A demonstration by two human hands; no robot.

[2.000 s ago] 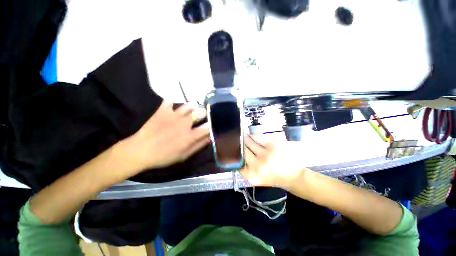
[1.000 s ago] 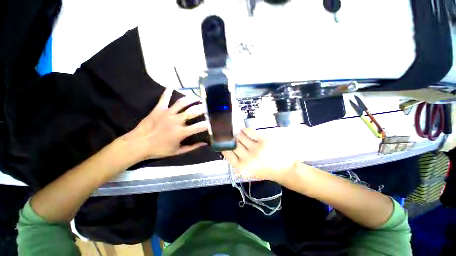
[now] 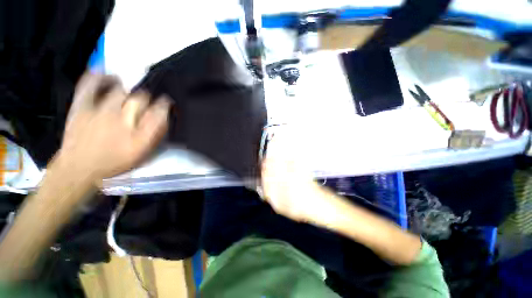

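The dark garment piece (image 3: 216, 110) lies on the white table, its right edge running below the machine's needle area (image 3: 254, 52). A thin pale trim (image 3: 265, 142) shows along that edge. My right hand (image 3: 286, 183) grips the cloth's lower right edge at the table's front. My left hand (image 3: 114, 131) is blurred, with bent fingers, at the left side of the cloth; whether it holds cloth is unclear.
Right of the needle are a flat black rectangle (image 3: 373, 81), yellow-orange snips (image 3: 433, 109), a small tan block (image 3: 466, 138) and dark-red-handled scissors (image 3: 511, 110). A blue basket (image 3: 401, 201) and tangled trim (image 3: 434, 215) are below the table edge. Dark cloth hangs far left.
The view has shifted, and the machine head no longer covers the work. My left hand has moved away from the needle to the left. The cloth beside the needle lies differently, now reaching the front edge.
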